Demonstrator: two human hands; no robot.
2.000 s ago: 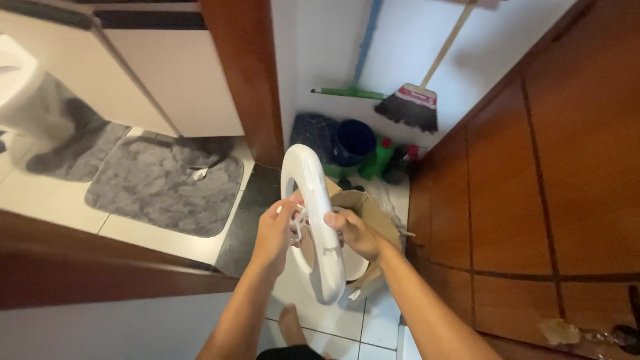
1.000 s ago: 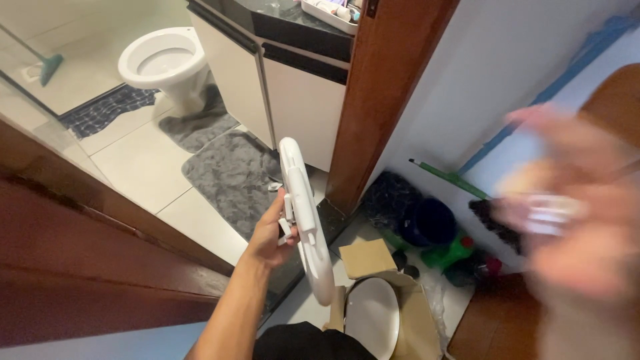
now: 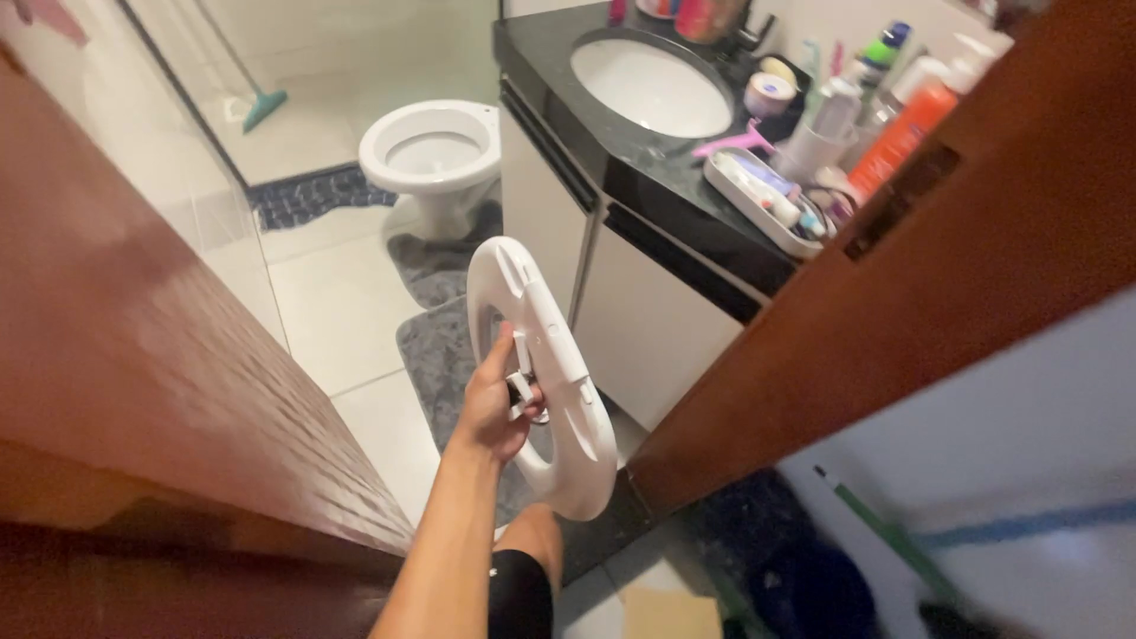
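My left hand (image 3: pixel 499 408) grips a white plastic toilet seat ring (image 3: pixel 568 399) by its inner edge, and the ring is tilted nearly upright. Small white plastic fittings (image 3: pixel 522 390) are in the same hand, against the ring; their exact shape is partly hidden by my fingers. My right hand is out of the frame. Beyond the ring stands a white toilet bowl (image 3: pixel 432 146) with no seat on it.
A brown wooden door (image 3: pixel 177 355) is at my left and a wooden door frame (image 3: pixel 852 293) at my right. A black-topped vanity (image 3: pixel 657 177) holds a sink, bottles and a tray (image 3: pixel 754 204). Grey mats (image 3: pixel 435 364) lie on the tiles. A cardboard flap (image 3: pixel 672 614) shows below.
My right hand, on the seat ring two seconds ago and blurred at the right one second ago, has left the frame. The view has swung towards the bathroom.
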